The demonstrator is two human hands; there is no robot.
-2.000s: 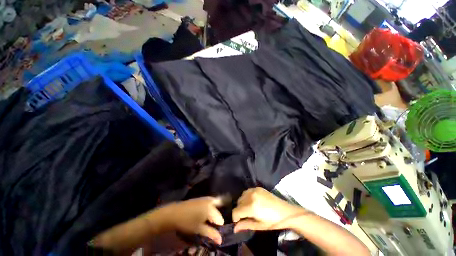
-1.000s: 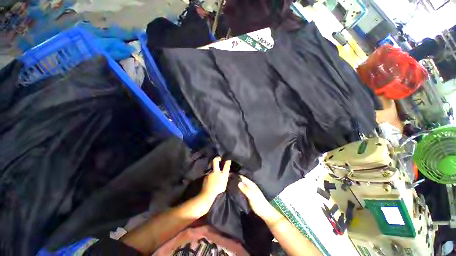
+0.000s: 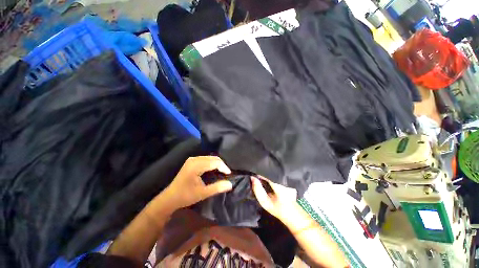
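Note:
My left hand [image 3: 197, 180] and my right hand [image 3: 274, 198] hold a bunched piece of black fabric [image 3: 233, 201] between them, close to my body at the lower centre. The fingers and thumb of each hand pinch its upper edge. Part of the fabric hangs below the hands. A large black fabric panel [image 3: 252, 115] lies spread on the table beyond my hands, with folds across it. Where the held piece and the spread panel meet is hard to tell.
The cream sewing machine [image 3: 391, 157] with a green panel [image 3: 429, 221] stands at right. Thread snips [image 3: 364, 228] and small black pieces lie beside it. A blue crate [image 3: 68, 49] and dark fabric [image 3: 68, 152] are at left. A red bag [image 3: 431, 58] and green fan [image 3: 470, 155] are behind.
The view has shifted. My hands have changed grip and now stretch the fabric's edge between them. The spread panel's far edge has moved, showing more white table and a narrow gap.

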